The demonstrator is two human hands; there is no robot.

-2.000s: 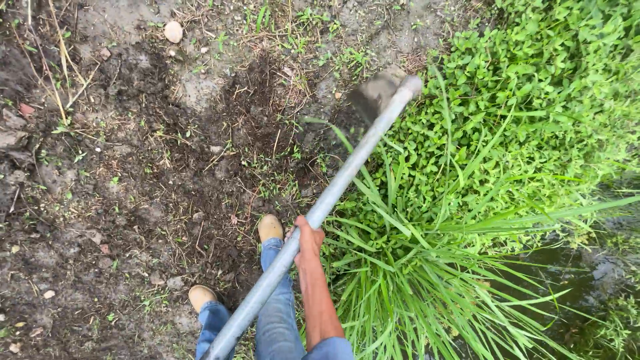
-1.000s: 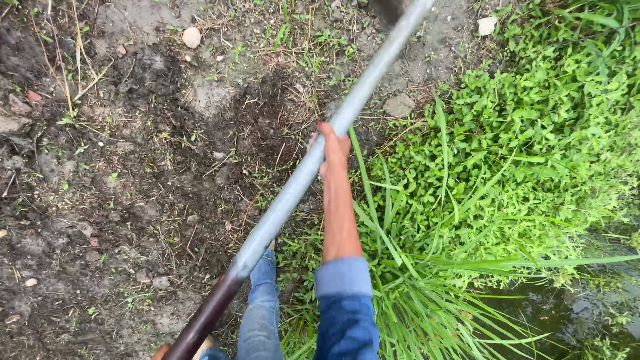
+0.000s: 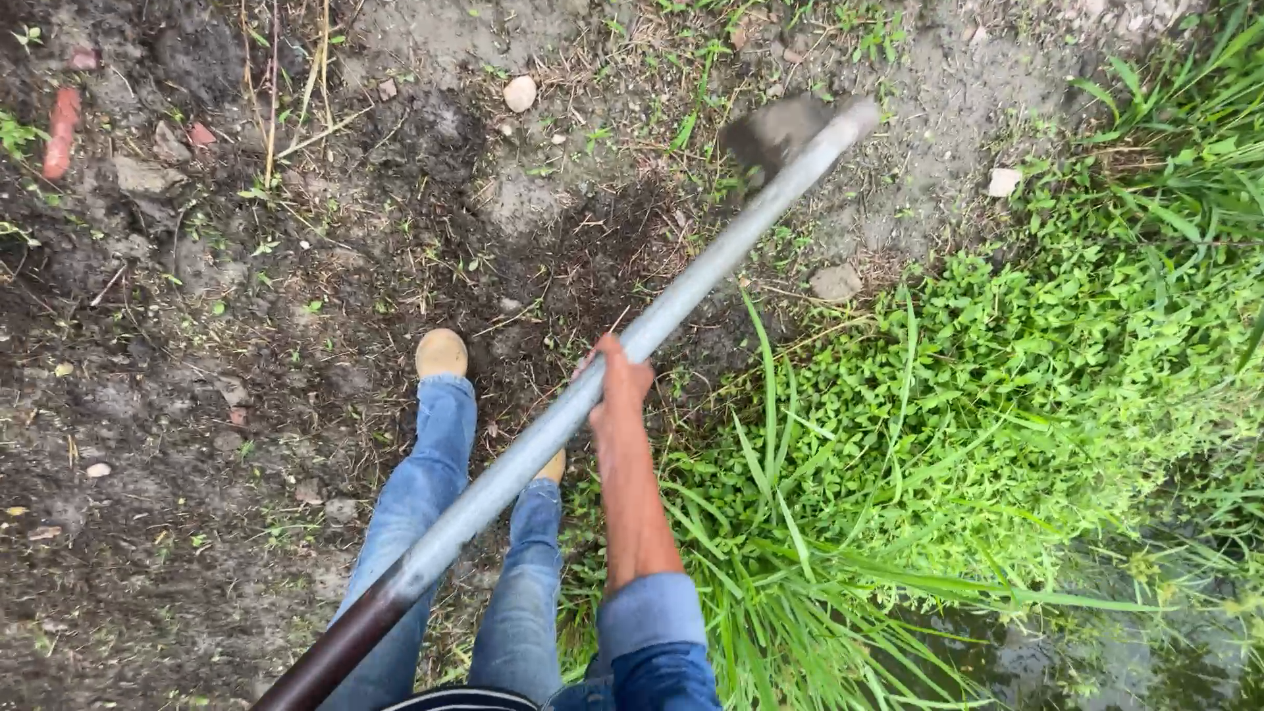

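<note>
A long-handled hoe runs diagonally across the view, its grey metal handle (image 3: 533,464) dark brown at the lower end. The blurred hoe blade (image 3: 775,133) is at the upper right end, over bare soil. My right hand (image 3: 620,380) is closed around the middle of the grey handle, and a rolled denim sleeve covers the arm below it. My left hand is not in view; the handle's brown end runs out of the bottom edge.
Low leafy plants (image 3: 948,395) and long grass (image 3: 780,592) cover the right side, beside dark water (image 3: 1047,642). Muddy soil (image 3: 247,553) with stones and a red fragment (image 3: 62,133) lies left. My tan shoes (image 3: 441,354) stand on the soil.
The hoe blade was over the plants' edge two seconds ago, then near the top edge, and is now over bare soil. The left foot has come forward.
</note>
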